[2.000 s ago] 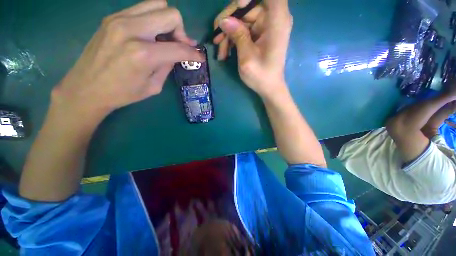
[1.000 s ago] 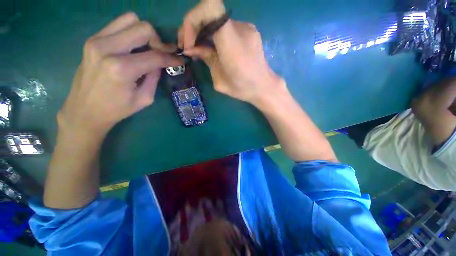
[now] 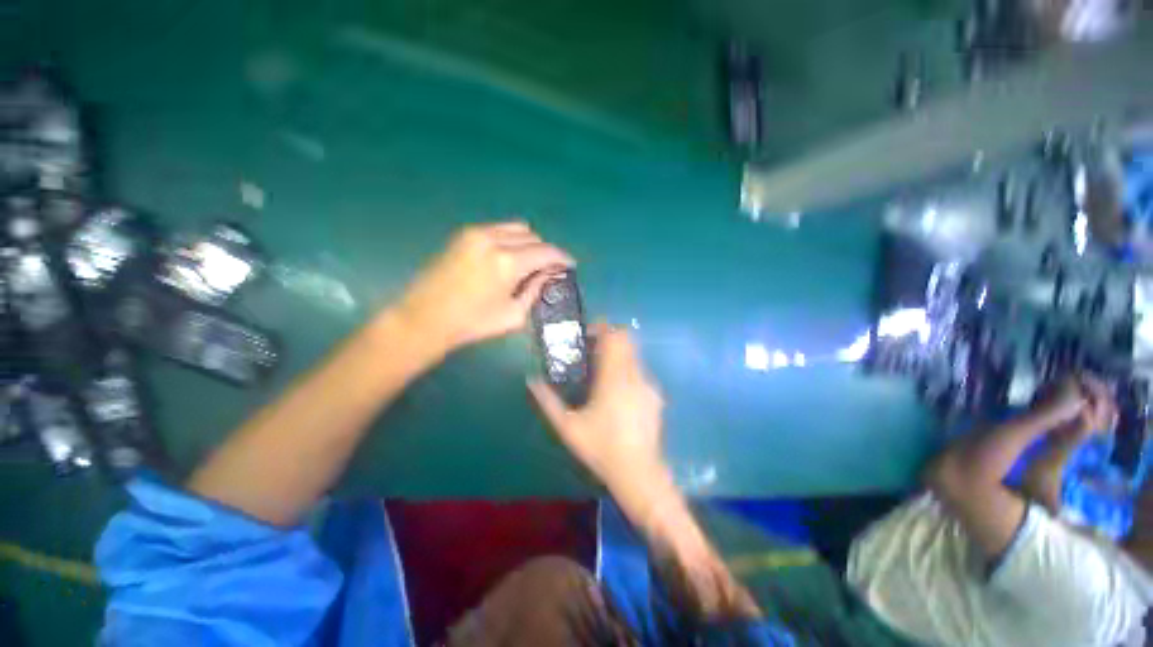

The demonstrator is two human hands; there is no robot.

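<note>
The opened mobile phone (image 3: 560,331) is a narrow dark unit with a glaring silvery lower part. It is upright in the picture between my two hands. My left hand (image 3: 496,281) grips its upper left end with the fingertips. My right hand (image 3: 616,407) holds its lower end, thumb at the lower left and fingers along the right side. The view is blurred, and no tweezers can be made out.
A heap of black-and-silver waiting phones (image 3: 114,310) lies at left. A pale metal bar (image 3: 910,145) crosses the upper right, with a dark unit (image 3: 745,99) near it. Dark parts and shiny bags (image 3: 929,316) lie at right, beside another person's arms (image 3: 999,474).
The view has shifted, bringing in the heap and bar. My right hand has moved from the phone's top end to its lower end. The dark tool no longer shows.
</note>
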